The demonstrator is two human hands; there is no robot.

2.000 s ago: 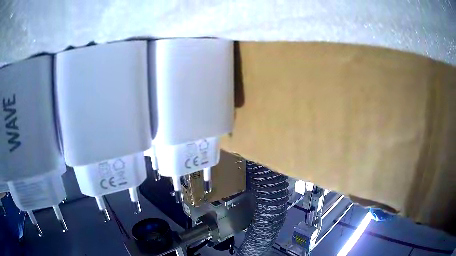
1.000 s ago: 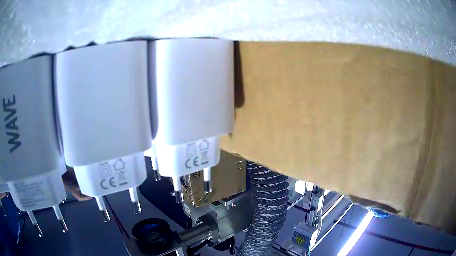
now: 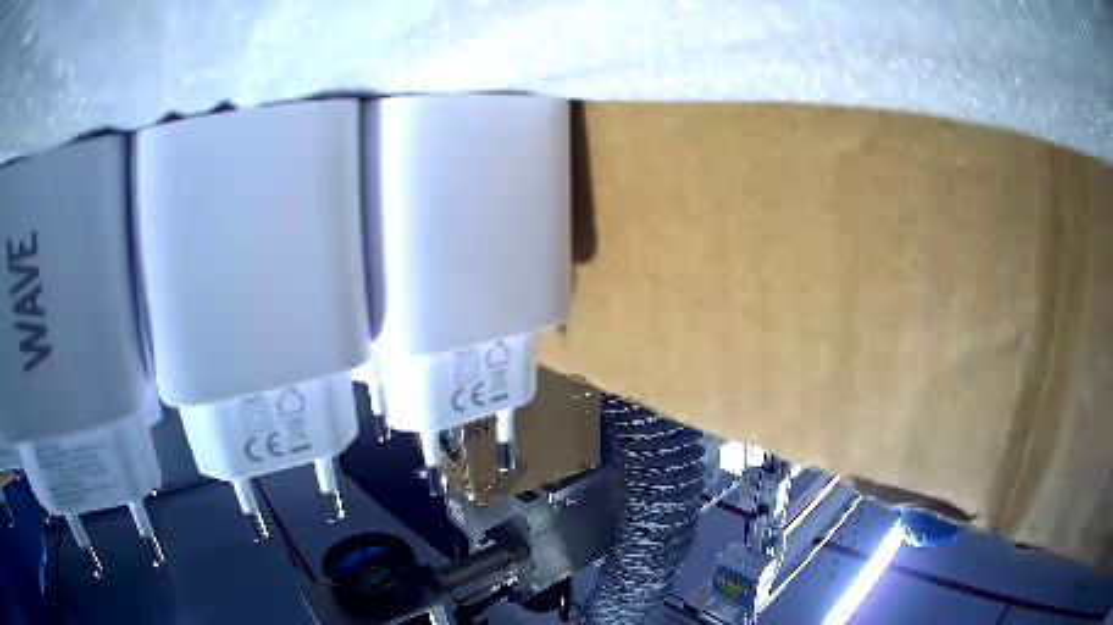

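Three white chargers stand side by side, very close to the camera, with their metal pins pointing down in the picture. The left charger (image 3: 73,293) has grey WAVE lettering. The middle charger (image 3: 254,256) and the right charger (image 3: 474,232) show grey CE print near their pins. A white foam sheet (image 3: 549,49) runs across the top edge against the chargers. A brown cardboard wall (image 3: 793,281) fills the right side beside the right charger. Neither of my hands is in the picture.
Beyond the chargers are a grey ribbed hose (image 3: 653,501), a dark round part (image 3: 369,571) on a metal arm, and a brown cardboard box (image 3: 549,427). A bright strip light (image 3: 869,571) and a small blue round thing (image 3: 930,527) show at the lower right.
A small skin-toned patch seen behind the left and middle chargers one second ago is gone. The chargers, foam sheet and cardboard stay in place.
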